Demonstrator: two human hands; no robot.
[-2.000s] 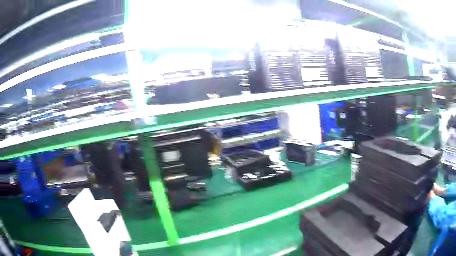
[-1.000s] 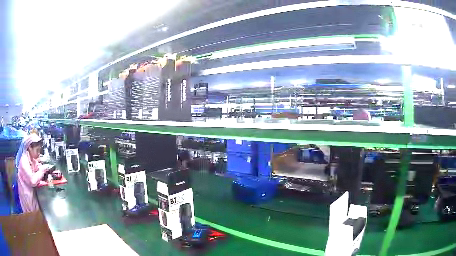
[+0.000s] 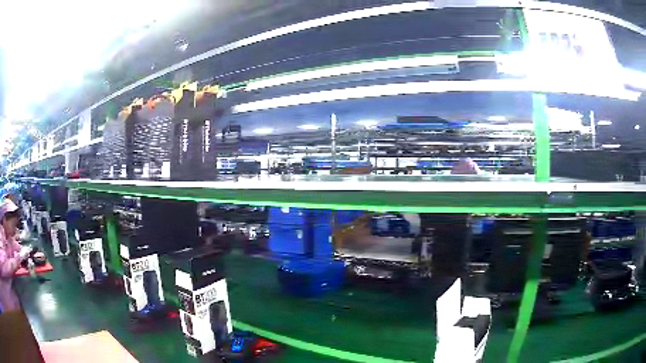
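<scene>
Neither of my hands is in the picture. A white printed box (image 3: pixel 205 312) with a black top and "BT" lettering stands upright on the green bench (image 3: pixel 312 347), left of centre. A small blue-and-black piece (image 3: pixel 236 344) beside red lies at its foot. A similar printed box (image 3: pixel 144 282) stands behind it to the left, with another such piece at its foot. An open white box (image 3: pixel 460 330) stands at the lower right, cut off by the bottom edge, with a black inner piece (image 3: pixel 473 322) showing in it.
A green-and-white shelf (image 3: pixel 354 198) crosses above the bench, with black cartons (image 3: pixel 195 142) on it. Its green post (image 3: pixel 525 312) comes down at right. Blue bins (image 3: pixel 301 244) are on the far side. A pale board (image 3: pixel 88 347) and brown carton (image 3: pixel 18 337) are lower left. A person in pink (image 3: pixel 8 259) is at far left.
The camera has swung left since two seconds ago, taking the black foam stack out of view. Since one second ago it has turned slightly right, so things sit further left.
</scene>
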